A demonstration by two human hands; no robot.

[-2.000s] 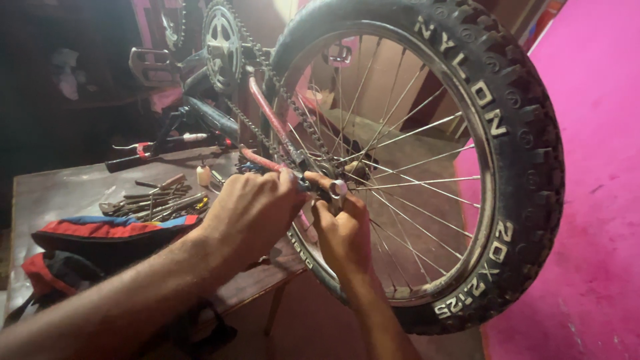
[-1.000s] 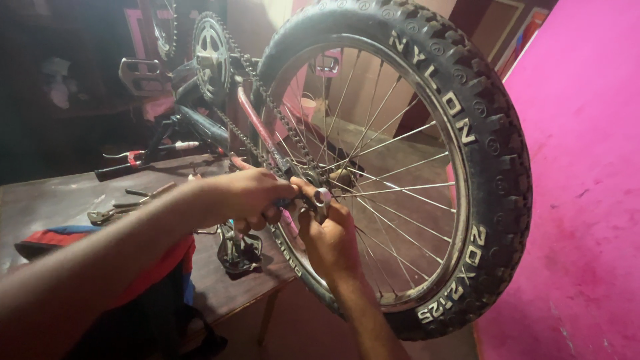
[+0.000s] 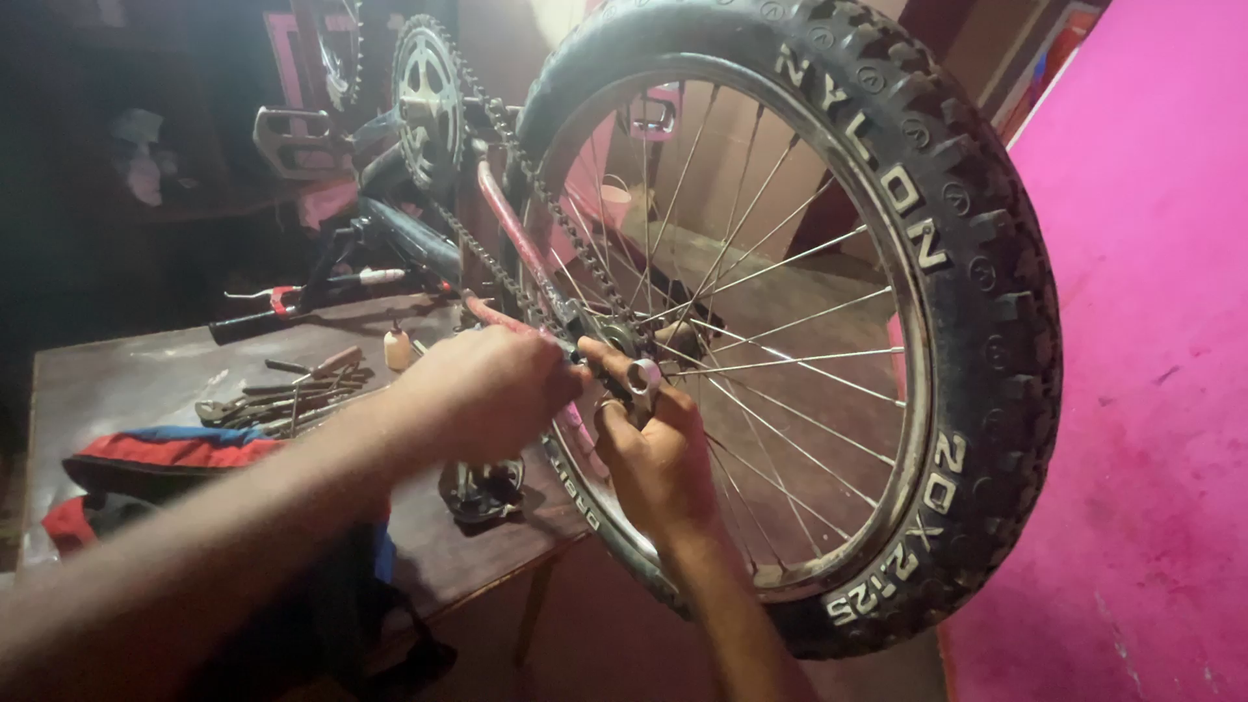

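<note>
A bicycle stands upside down, its knobby rear tire (image 3: 975,292) filling the right side. The chain (image 3: 575,229) runs from the chainring (image 3: 429,102) down to the rear hub. At the rear axle my right hand (image 3: 648,439) has its fingers curled around a metal wrench (image 3: 643,378), whose ring end shows above the thumb. Close beside it, at the end of the red frame tube (image 3: 517,219), is my left hand (image 3: 487,390), blurred, with fingers closed around something dark that is mostly hidden. The sprocket (image 3: 614,336) lies just behind the fingertips.
A table (image 3: 97,375) on the left bears loose hand tools (image 3: 292,390), a small bottle (image 3: 397,348), a red, black and blue bag (image 3: 175,453) and a dark metal part (image 3: 483,487). The handlebar grip (image 3: 244,327) rests near its back edge. A pink wall (image 3: 1131,370) rises at the right.
Both hands stay at the rear axle; my left hand has shifted a little and its grip looks different. The view has swung slightly.
</note>
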